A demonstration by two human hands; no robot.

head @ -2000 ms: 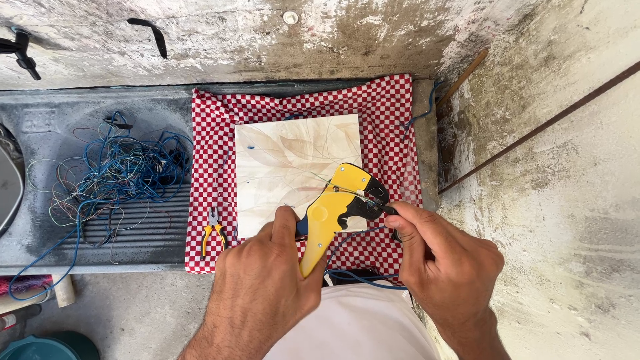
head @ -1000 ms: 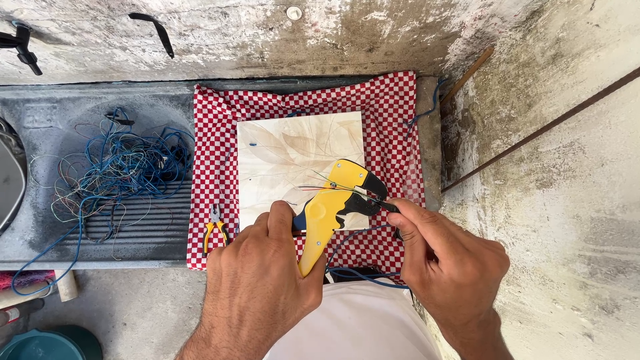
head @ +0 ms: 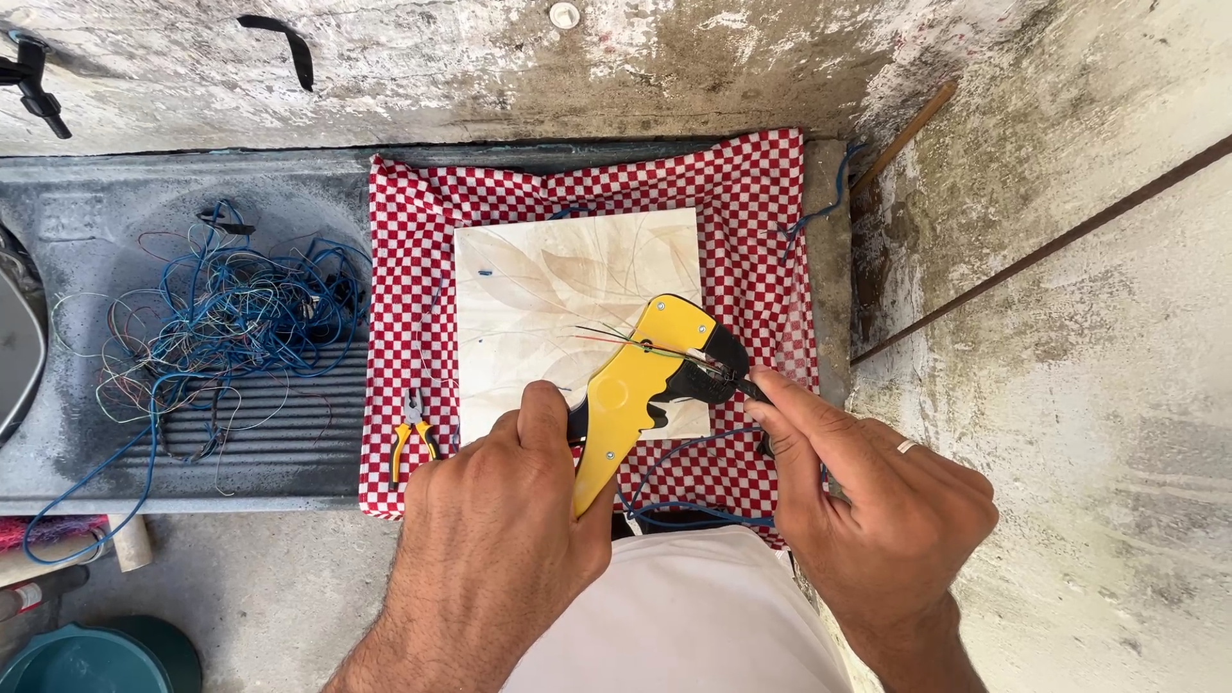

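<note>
My left hand [head: 510, 510] is closed around the handle of a yellow and black wire stripper [head: 621, 390], which slants up to the right over a leaf-patterned tile [head: 539, 255]. Between thumb and fingertips, my right hand [head: 857, 481] pinches a black-sheathed cable end [head: 753, 389] at the tool's black jaws. Thin red, green and dark wires [head: 616, 337] run from the jaws across the yellow body, their tips over the tile. Whether the jaws bite on the wires cannot be told. Small pliers with yellow and black handles [head: 412, 433] lie on the cloth near my left hand.
A red and white checked cloth [head: 414, 221] lies under the tile on a grey sink counter [head: 58, 481]. A tangle of blue cable and thin wires [head: 250, 308] fills the ribbed basin. Rough walls [head: 1059, 385] stand behind and right. A teal bucket [head: 87, 664] is at lower left.
</note>
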